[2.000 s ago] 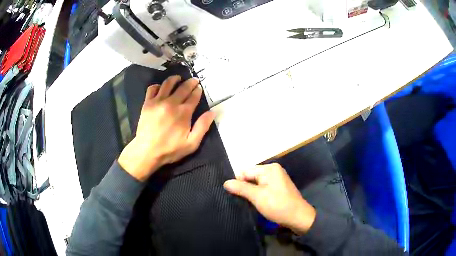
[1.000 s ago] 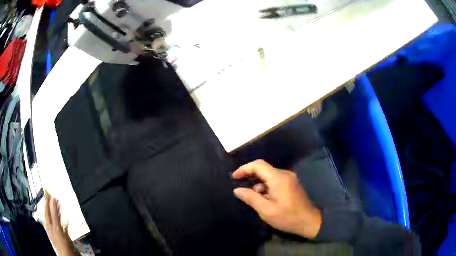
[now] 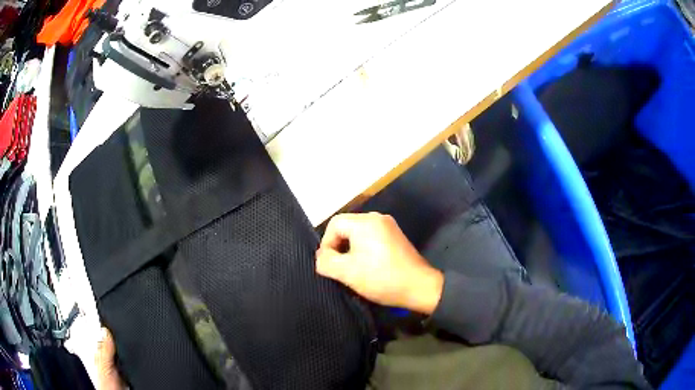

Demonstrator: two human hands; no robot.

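The black mesh back panel (image 3: 251, 266) lies on the white machine table and hangs over its front edge. A camouflage strip (image 3: 200, 320) runs along it, crossed by a plain black band (image 3: 164, 238). Its far corner is under the presser foot area (image 3: 228, 95) of the white sewing machine (image 3: 141, 68). My right hand (image 3: 373, 259) pinches the panel's right edge with thumb and forefinger. My left hand (image 3: 110, 364) is at the panel's lower left edge, partly cut off by the frame; its fingertips are mostly hidden and its grip is unclear.
Thread snips (image 3: 396, 11) lie at the table's back. The table's wooden edge (image 3: 472, 114) runs diagonally at the right. A blue bin (image 3: 583, 206) with black pieces stands right. Grey strips (image 3: 27, 259), red pieces (image 3: 17, 126) and orange fabric (image 3: 68, 24) are at the left.
My left hand has left the panel near the needle and moved down to its lower left edge. My right hand opened, then closed at the right edge. The view has shifted.
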